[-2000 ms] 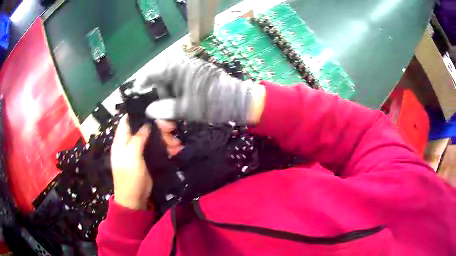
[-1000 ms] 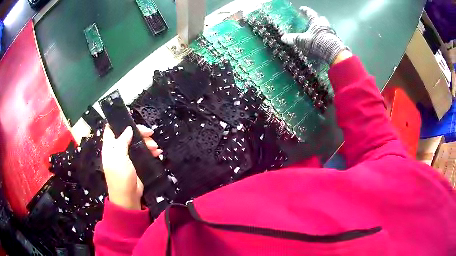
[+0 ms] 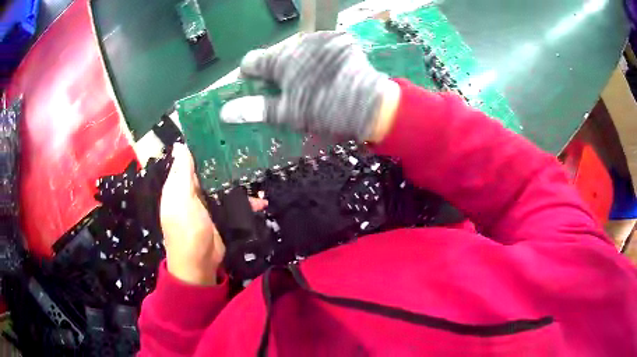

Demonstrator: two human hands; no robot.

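Observation:
A wide green board panel [image 3: 227, 136] lies across the front of me, above the heap of black shells [image 3: 307, 199]. My right hand [image 3: 314, 84], in a grey-white striped glove, grips the panel from above, its light thumb on the green face. My bare left hand [image 3: 192, 216] holds a black plastic shell [image 3: 239, 216] under the panel's left end; the panel hides the shell's upper part. Whether the left fingers also touch the panel cannot be told.
Part-assembled units [image 3: 193, 28] lie on the green conveyor belt [image 3: 133, 63] at the upper left. A red sheet [image 3: 59, 132] is at the left. Stacked board panels [image 3: 482, 84] lie beyond my right arm. A cardboard box [image 3: 618, 97] and a red stool [image 3: 592, 178] stand at the right.
My right hand has moved left from the stacked panels and now holds a panel over my left hand and the shell. The shell in my left hand is now partly covered.

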